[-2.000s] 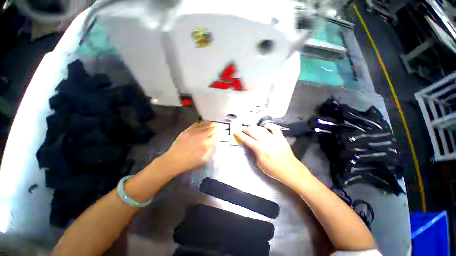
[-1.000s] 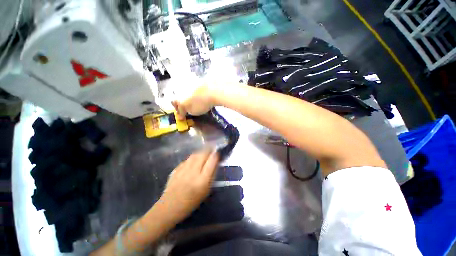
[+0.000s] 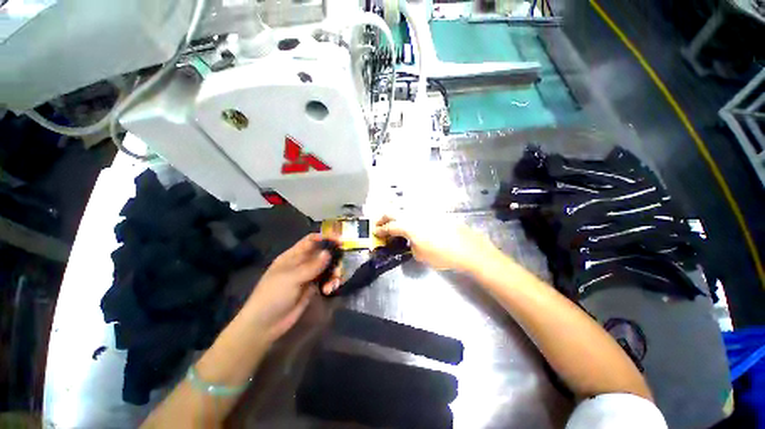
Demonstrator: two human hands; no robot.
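Observation:
A dark fabric piece (image 3: 367, 271) hangs between my two hands, just in front of the yellow work clamp (image 3: 356, 240) under the sewing machine head (image 3: 289, 126). My left hand (image 3: 294, 281) holds its left end, bunched in the fingers. My right hand (image 3: 419, 243) is at the right side of the clamp, with its fingers on the right end of the piece. The needle area is hidden. Flat black fabric strips (image 3: 377, 390) lie on the table nearest me, one strip (image 3: 398, 335) apart from the others.
A crumpled black fabric heap (image 3: 172, 276) lies at left. Black zippers with pale lines (image 3: 616, 219) are fanned out at right. A dark cord loop (image 3: 625, 339) lies below them. The grey metal table (image 3: 503, 335) has pale edges. Part of a blue bin (image 3: 746, 356) shows at far right.
The view has swung back left. My left hand has moved up towards the clamp with the fabric piece's end. My right hand has come down to the clamp's right side.

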